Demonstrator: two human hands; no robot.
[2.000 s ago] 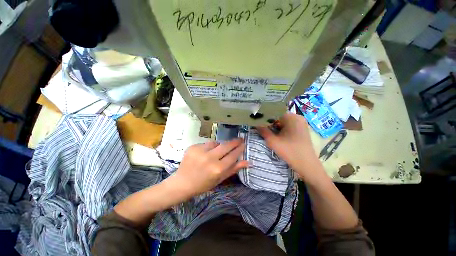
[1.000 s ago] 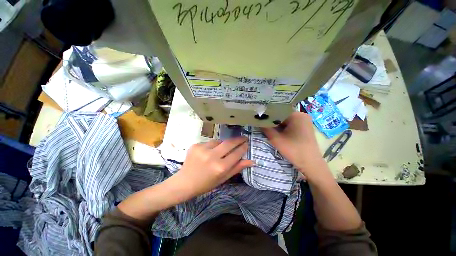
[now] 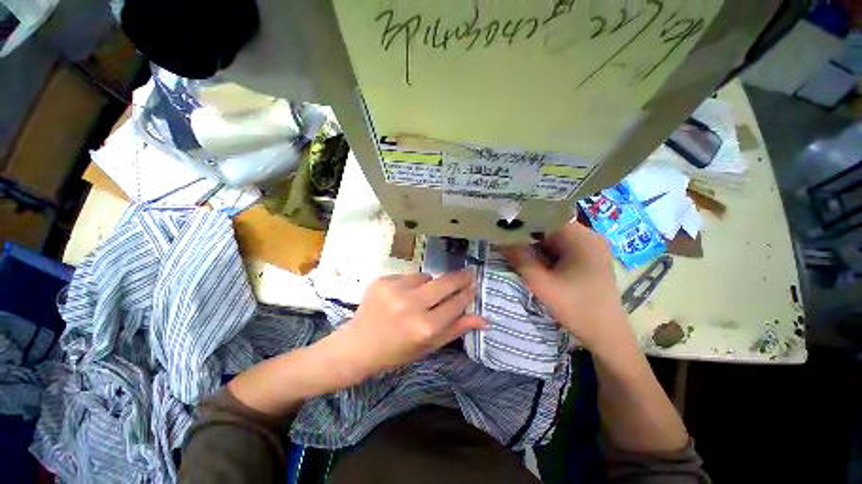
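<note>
A striped garment piece lies under the front of the sewing machine head and hangs down over the lap. My left hand presses its fingertips on the cloth's left edge, beside the plate. My right hand pinches the cloth near the needle area, thumb and fingers close together. The needle and presser foot are mostly hidden by the machine head and my fingers.
More striped cloth heaps at the left. A clear plastic bag and papers lie behind it. At the right are a blue packet, grey snips, paper slips and a dark phone. A dark handwheel is upper left.
The whole view has shifted, so the machine and table sit further right. The hands stay at the cloth; my left fingers spread slightly. Nothing was let go.
</note>
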